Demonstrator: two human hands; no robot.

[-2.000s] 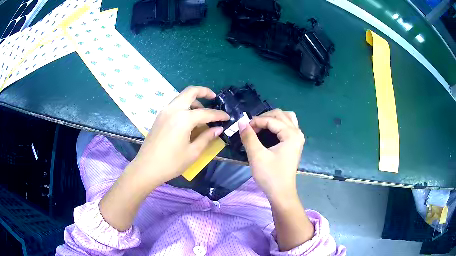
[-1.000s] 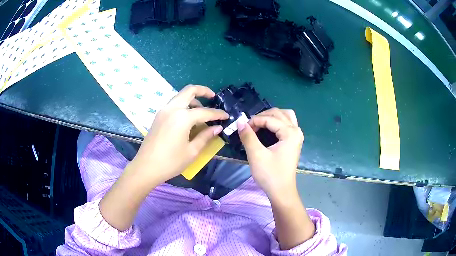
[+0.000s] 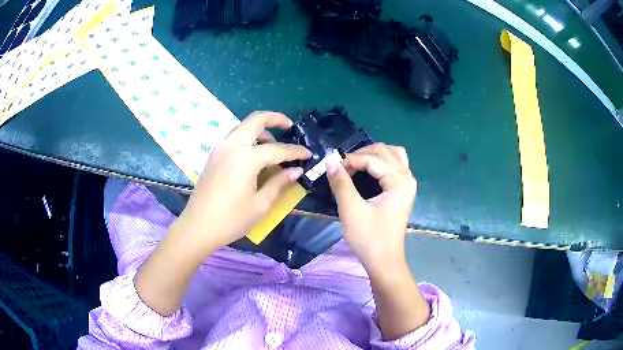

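A black plastic housing lies at the bench's front edge between my hands. A short white adhesive strip lies across it. My left hand holds the housing's left side with its fingers. My right hand has thumb and forefinger on the strip's upper end and its other fingers over the housing's right side. The white adhesive sheet with greenish marks runs under my left hand, and its yellow backing shows below that hand, over the bench edge.
More black housings lie at the back middle, with another at the back left. A yellow strip lies at the right, its far end curled. More adhesive sheets overlap at the far left. A dark crate is low at the left.
The housing has tilted slightly between my hands, and its upper face shows more. Both hands have hardly moved. The view has shifted slightly.
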